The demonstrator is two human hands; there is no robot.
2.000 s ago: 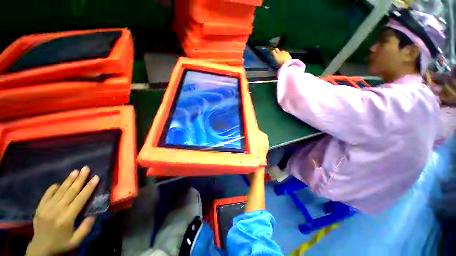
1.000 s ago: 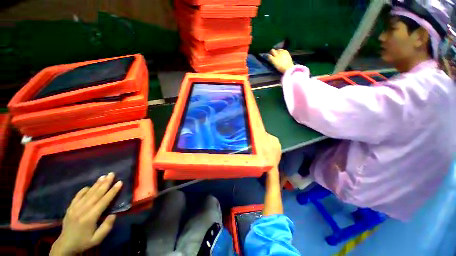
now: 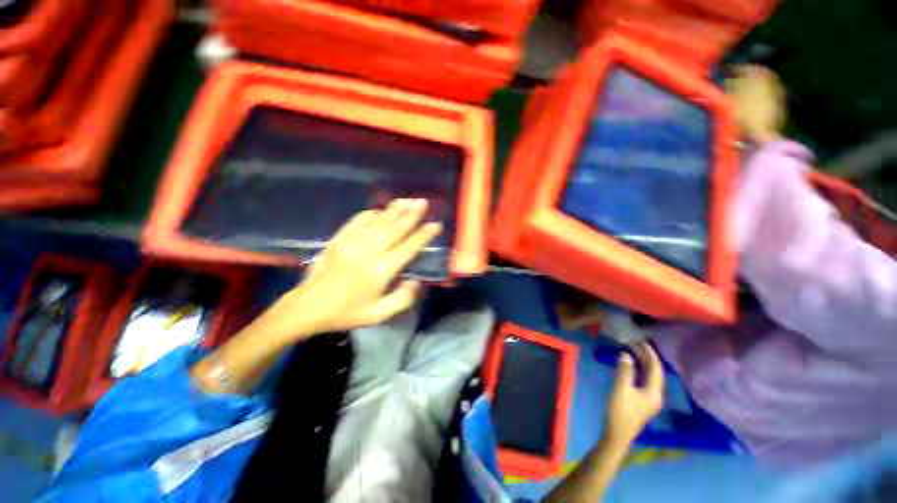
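A dark-screened tablet (image 3: 305, 177) lies in an orange-red foam tray (image 3: 177, 201) in front of me. My left hand (image 3: 369, 260) rests with spread fingers at the tablet's lower right part; it grips nothing that I can see. A second tablet (image 3: 644, 167) with a blue lit screen sits in a tilted foam tray (image 3: 629, 270) to the right. My right hand (image 3: 634, 393) is off that tray, below it, with fingers curled apart and nothing visible in it. The frame is blurred.
Small devices in orange-red frames lie low at the left (image 3: 162, 329) and by my lap (image 3: 528, 398). Foam trays are stacked behind (image 3: 364, 44) and at the far left (image 3: 74, 118). A person in a pink smock (image 3: 816, 295) sits at the right, a hand (image 3: 757, 103) behind the lit tablet's tray.
The view has swung down and left. My right hand has let go of the lit tablet's tray and moved below it. My left hand stays on the dark tablet.
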